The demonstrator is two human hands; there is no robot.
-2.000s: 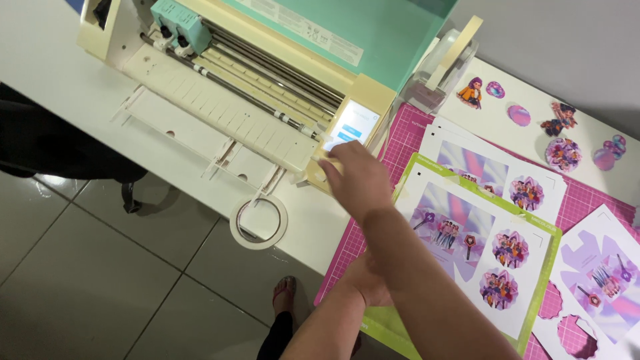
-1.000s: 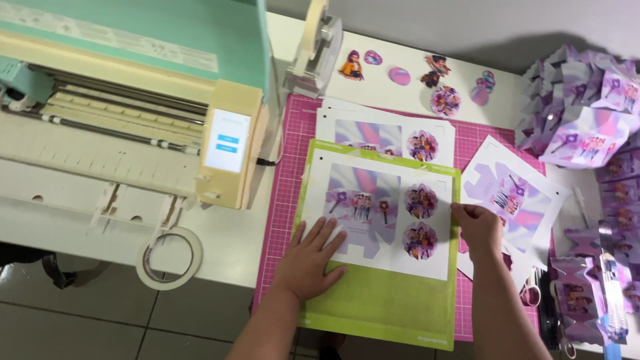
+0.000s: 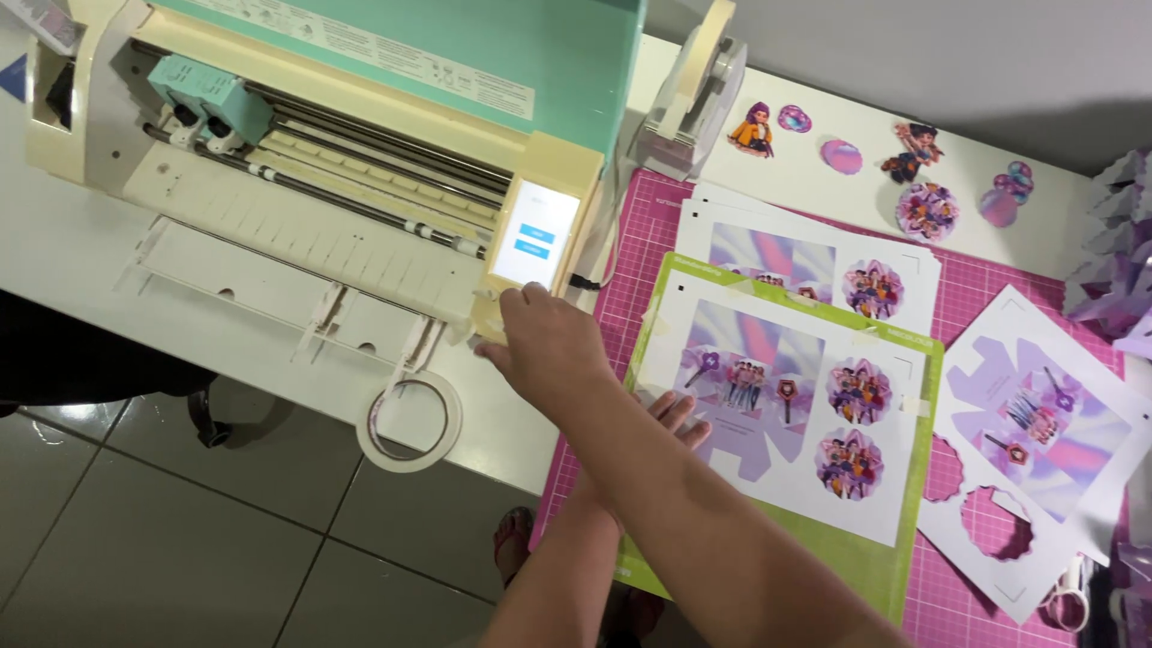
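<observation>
My right hand [image 3: 549, 346] reaches across to the control panel [image 3: 533, 236] of a mint and cream cutting machine [image 3: 306, 216]. Its fingers are bent at the panel's lower end, below the lit screen, with the thumb apart; I see nothing in its grasp. Passing under the right forearm, my left arm leads to my left hand [image 3: 675, 421], whose spread fingers rest on the left part of a printed sheet [image 3: 774, 481]. That sheet, with a box shape and two round pictures, is taped on a green cutting mat [image 3: 810, 549]. The right forearm hides part of the left hand.
Under the green mat are more printed sheets [image 3: 909, 243] and a pink gridded mat [image 3: 963, 585]. A partly cut sheet [image 3: 1093, 450] lies to the right, near scissors [image 3: 1068, 603]. A tape roll [image 3: 409, 423] hangs at the table's front edge. Paper cutouts [image 3: 841, 156] lie behind.
My right hand has left the green mat's right edge, where it was a second ago, and moved left to the machine's panel. My left hand remains on the sheet. The view has swung left.
</observation>
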